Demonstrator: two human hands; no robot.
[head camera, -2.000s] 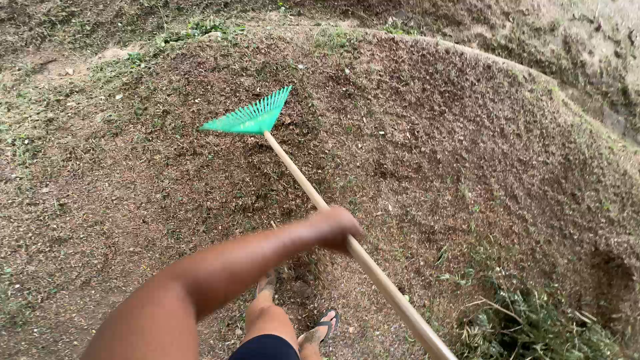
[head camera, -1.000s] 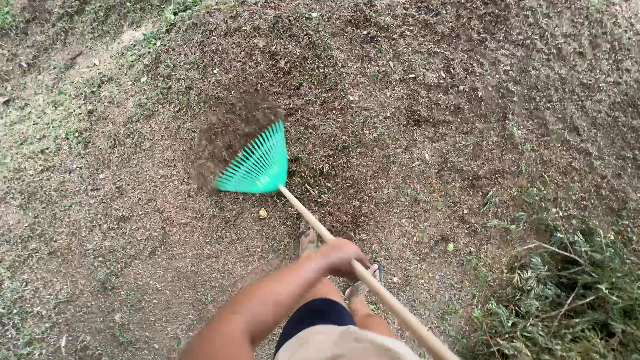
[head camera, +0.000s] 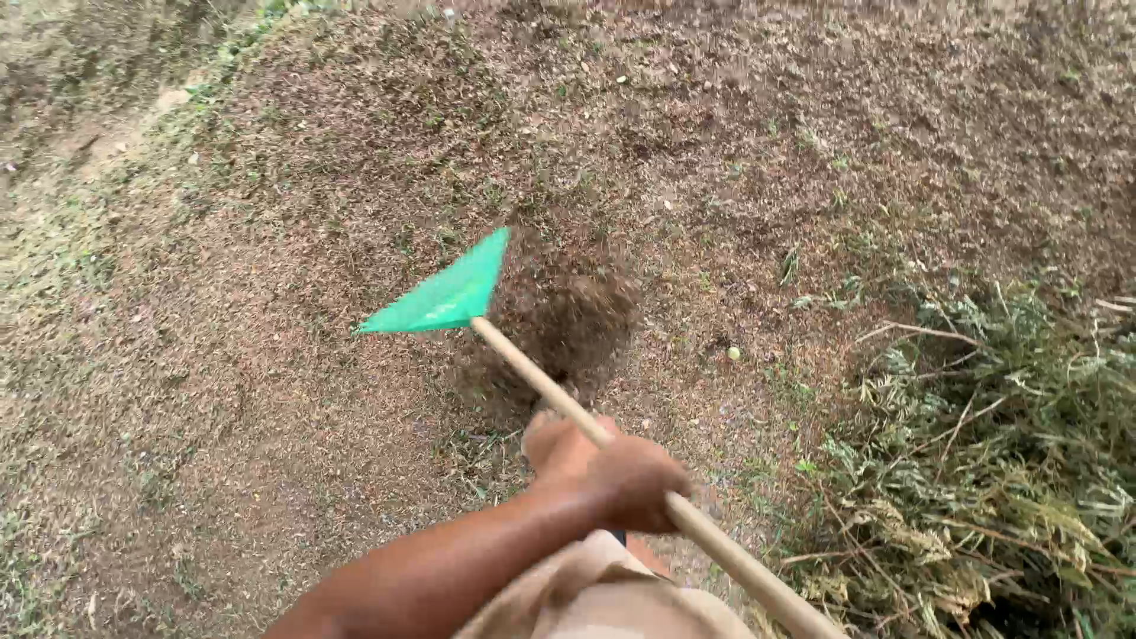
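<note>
My left hand (head camera: 641, 484) is closed around the wooden handle (head camera: 541, 382) of a leaf rake, partway along its length. The handle runs from the lower right up to the green plastic rake head (head camera: 448, 293), left of the middle of the view. Its fan points to the upper left, with the tines blurred. Just right of the head lies a dark, blurred heap of loose dry litter (head camera: 577, 311), close in front of my foot. My right hand is outside the view; the handle runs out at the bottom edge.
A pile of cut leafy branches (head camera: 976, 479) fills the lower right, with bare twigs sticking out to the left. Dry litter and short grass cover the ground (head camera: 222, 355). A small yellowish round thing (head camera: 734, 353) lies right of the heap. At the upper left is a pale edge of soil.
The rake head has moved from the ground farther ahead to nearer my feet, and dark litter now lies to its right. My left hand stays on the handle. The view has shifted toward the branch pile.
</note>
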